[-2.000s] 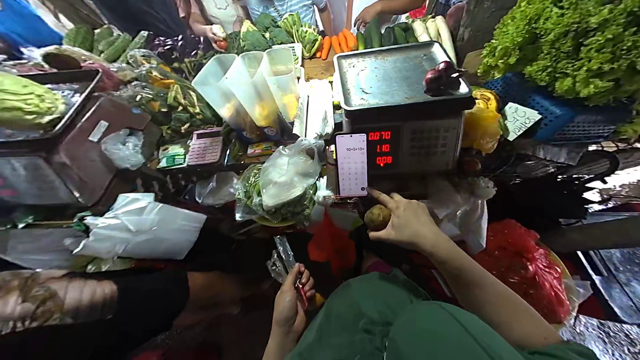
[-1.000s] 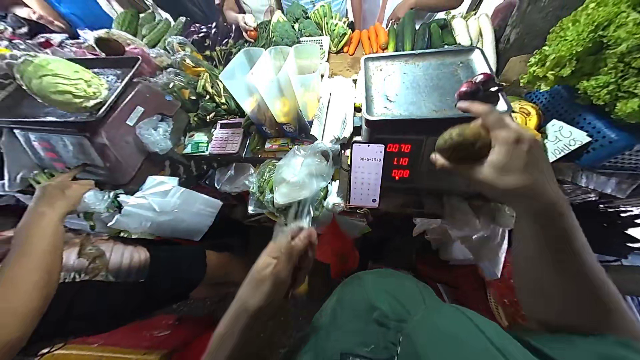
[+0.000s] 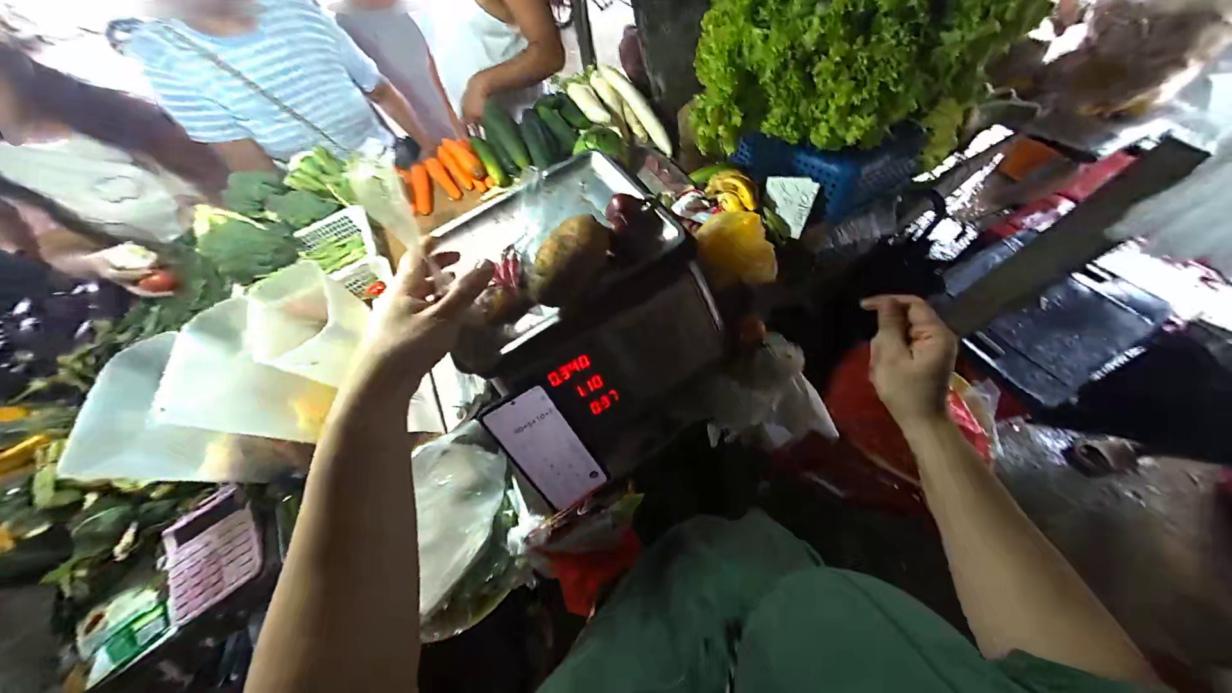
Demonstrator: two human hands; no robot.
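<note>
My left hand (image 3: 419, 298) is at the left edge of the metal tray (image 3: 688, 252) on a digital scale (image 3: 635, 371), fingers apart. Clear plastic film shows by its fingertips; whether they pinch it is unclear. A brown, potato-like tuber (image 3: 570, 252) lies on the tray, with dark red onions (image 3: 630, 217) behind it to the right. Left of the tuber is a small, blurred reddish item (image 3: 505, 274), seemingly in clear plastic. My right hand (image 3: 910, 361) hangs in the air right of the scale, fingers curled, nothing visible in it. A phone (image 3: 544, 448) leans against the scale's front.
Translucent plastic containers (image 3: 260, 361) stand left, beyond a pink calculator (image 3: 212, 553). Carrots (image 3: 443, 173), cucumbers (image 3: 525, 135) and white radishes (image 3: 630, 101) lie behind the tray. Leafy greens (image 3: 818, 67) fill a blue basket (image 3: 828, 168). Several people stand across the stall.
The tuber, in my right hand a second ago, now lies on the tray, and that hand is off to the right. My left hand has moved up to the tray. The scale's digits have changed. The view has turned.
</note>
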